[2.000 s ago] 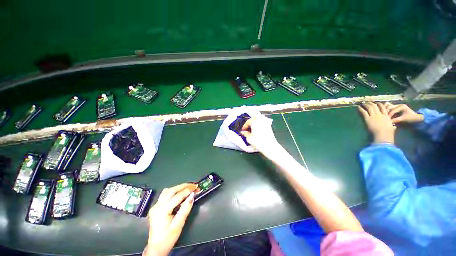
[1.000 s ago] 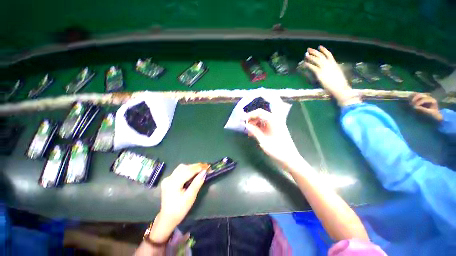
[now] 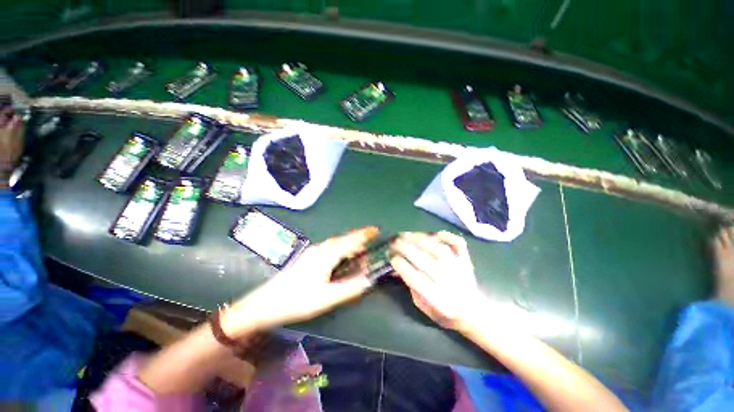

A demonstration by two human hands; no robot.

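An open phone body (image 3: 372, 259) is held above the bench in front of me, blurred and partly covered by fingers. My left hand (image 3: 326, 269) grips its left end. My right hand (image 3: 435, 275) has its fingertips on the right end of the same phone; whether a small part is pinched there is hidden. A white bag of black parts (image 3: 521, 211) stands open behind my right hand. Another white bag of black parts (image 3: 322, 165) stands farther left. A single phone with a silver-white face (image 3: 268, 236) lies just left of my left hand.
Several open phones (image 3: 179, 211) lie in a group at the left, some stacked. A whitish edge strip (image 3: 386, 145) separates the bench from the green belt, where spaced phones (image 3: 368, 100) and a red-edged one (image 3: 473, 110) lie. Blue-sleeved people (image 3: 700, 354) are at both sides.
My right hand has moved from the right bag to the phone in my left hand. The view has swung right. The neighbour's arm that reached over the belt is drawn back.
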